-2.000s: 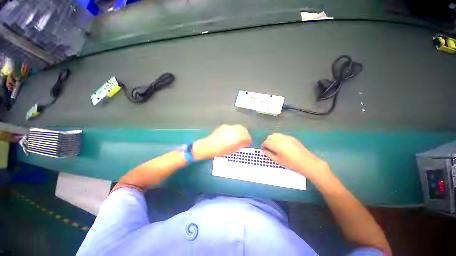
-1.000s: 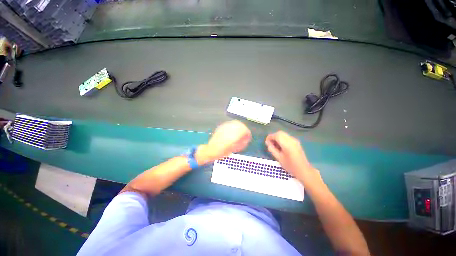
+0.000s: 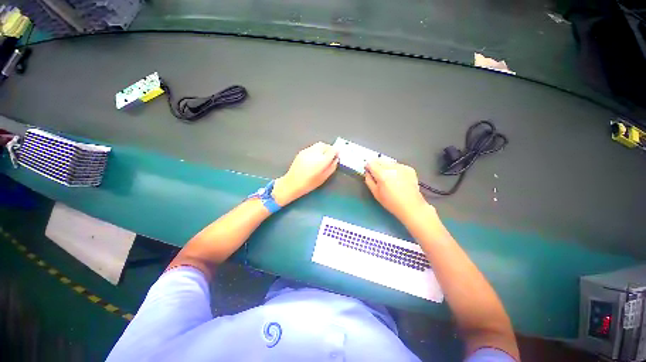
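Note:
A circuit board (image 3: 355, 155), white-green side up, lies on the dark conveyor belt in front of me. A black power cord (image 3: 464, 157) runs from its right end into a loop. My left hand (image 3: 314, 168), with a blue strap at the wrist, has its fingertips at the board's left end. My right hand (image 3: 391, 182) has its fingertips on the board's right part. Whether the fingertips hold a small pad cannot be seen. The white adhesive pad sheet (image 3: 375, 271), with rows of small dark squares, lies on the teal mat, partly beside my right forearm.
Another board (image 3: 139, 92) with a bundled cord (image 3: 210, 102) lies on the belt at left. A striped stack (image 3: 64, 158) stands at the left edge. A grey metal box (image 3: 610, 317) with a red display is at lower right. A yellow board (image 3: 626, 133) is at the right edge.
Both hands have moved forward from above the pad sheet onto the circuit board. The view has shifted, so the sheet and grey box appear lower.

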